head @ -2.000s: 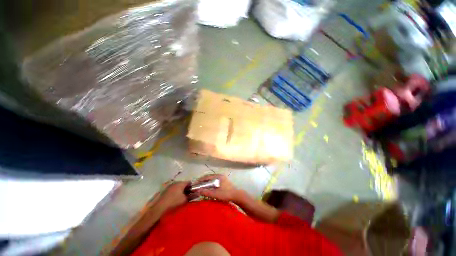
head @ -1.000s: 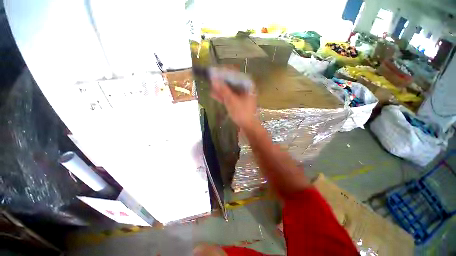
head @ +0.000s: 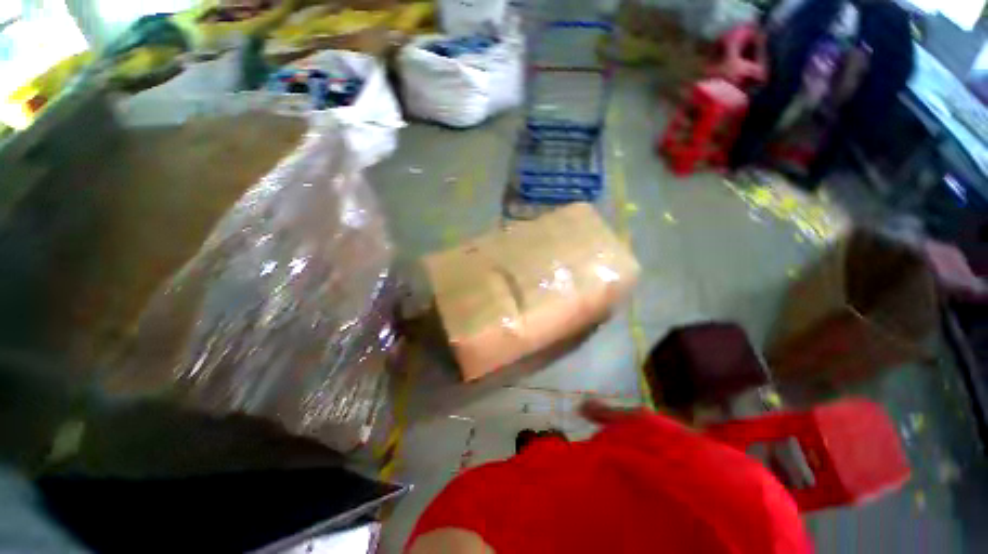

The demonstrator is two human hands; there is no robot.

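Observation:
A closed brown cardboard carton sits in front of me, tilted in view, with shiny strips on its top. A small blurred bit of skin, seemingly part of my right hand, shows at the edge of my red clothing, below the carton and apart from it. Its fingers cannot be made out, nor whether it holds anything. My left hand is not in view.
Film-wrapped goods stand left. A blue trolley is beyond the carton. A maroon block, red stool and open carton are at right. A person sits at upper right. White sacks stand behind.
The view has swung from the white surface at left back to the carton and floor. My raised right arm has come down and is mostly hidden; the object in its hand no longer shows.

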